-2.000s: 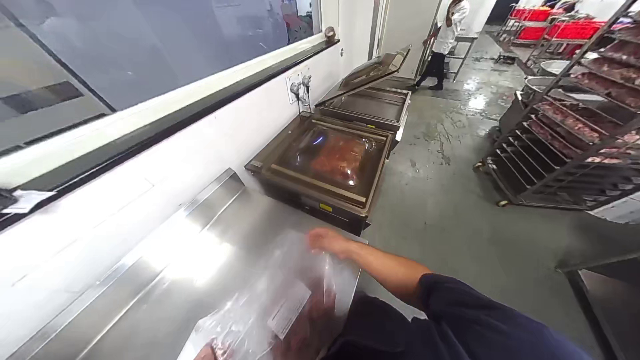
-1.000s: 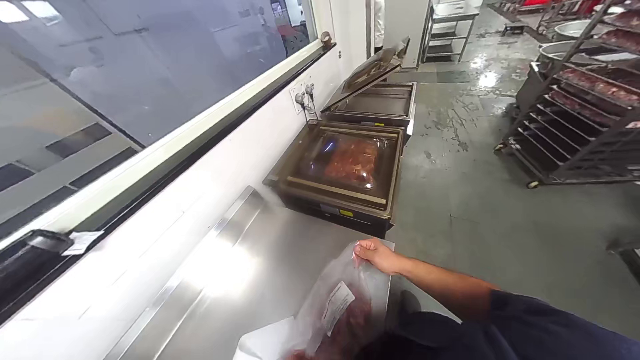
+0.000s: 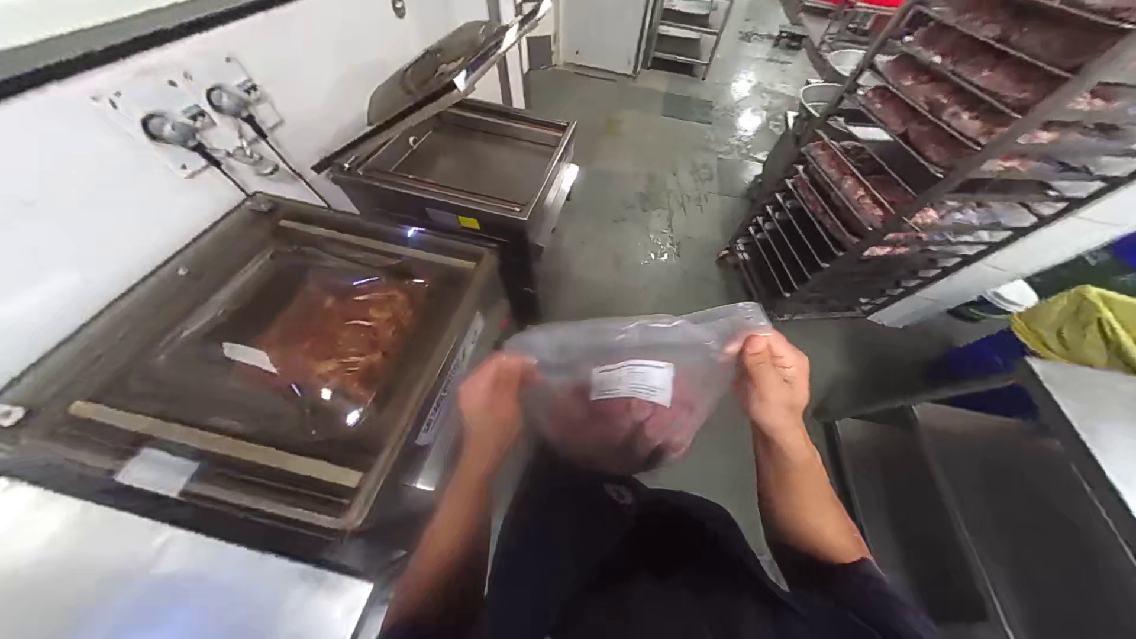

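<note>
A clear plastic bag of raw meat point(image 3: 621, 430) with a printed white label hangs in front of my body, its upper edge stretched between both hands. My left hand point(image 3: 494, 398) grips the bag's upper left corner and is slightly blurred. The upper right corner is pinched in my right hand point(image 3: 772, 377). To the left of the bag stands a vacuum packing machine point(image 3: 213, 444) with its transparent lid down. Under that lid lies another bag of meat point(image 3: 346, 333).
Behind is a second vacuum machine point(image 3: 479, 160) with its lid raised. A wheeled rack point(image 3: 821, 222) of meat trays stands at the right. A steel table point(image 3: 177, 568) fills the lower left; steel surfaces and a yellow cloth point(image 3: 1083, 328) are at the right.
The bag of meat was on the steel table and is now held up in the air between both hands, beside the closed vacuum machine. The view has shifted closer to the machines.
</note>
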